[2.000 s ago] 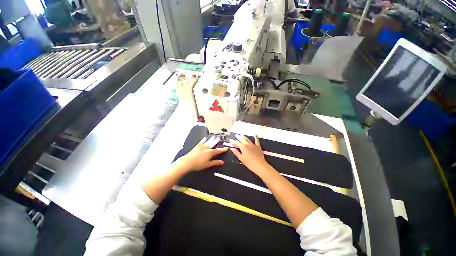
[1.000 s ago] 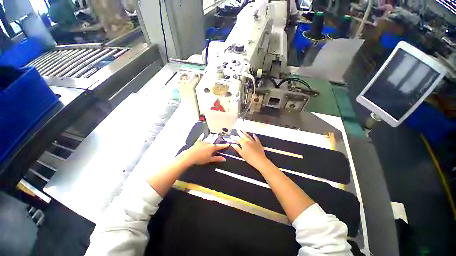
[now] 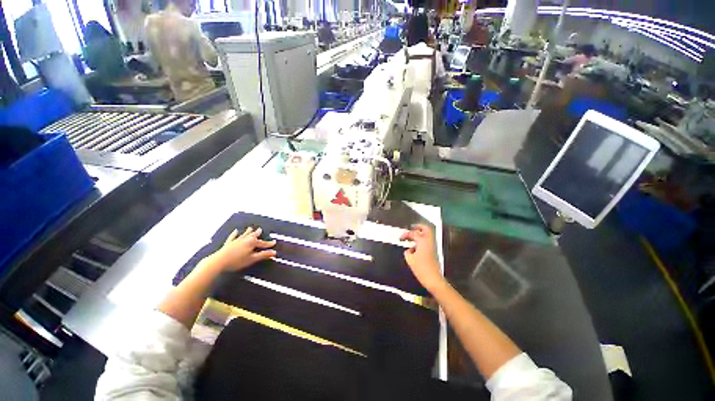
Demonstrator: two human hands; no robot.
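Observation:
The slotted black piece [image 3: 313, 270] lies flat on the white base plate [image 3: 441, 345], under the sewing head [image 3: 345, 188]. White slits show through it. A yellow strip [image 3: 294, 329] runs along its near side. The large black fabric panel [image 3: 298, 368] hangs over the near edge. My left hand [image 3: 247, 251] rests flat with spread fingers on the left part of the slotted piece. My right hand [image 3: 421, 249] is at the plate's far right corner, fingers bent; whether it grips the edge is unclear. The needle area [image 3: 345, 235] lies between my hands.
The control screen [image 3: 596, 168] stands at the right. A roller conveyor [image 3: 125, 129] and a blue bin [image 3: 43, 192] are at the left. A green surface [image 3: 478, 196] lies behind the plate. A person [image 3: 176, 51] stands at the back left.
The plate and slotted piece have shifted left under the head. My hands have moved apart from the needle, the left one leftward, the right one rightward. The view has tilted up.

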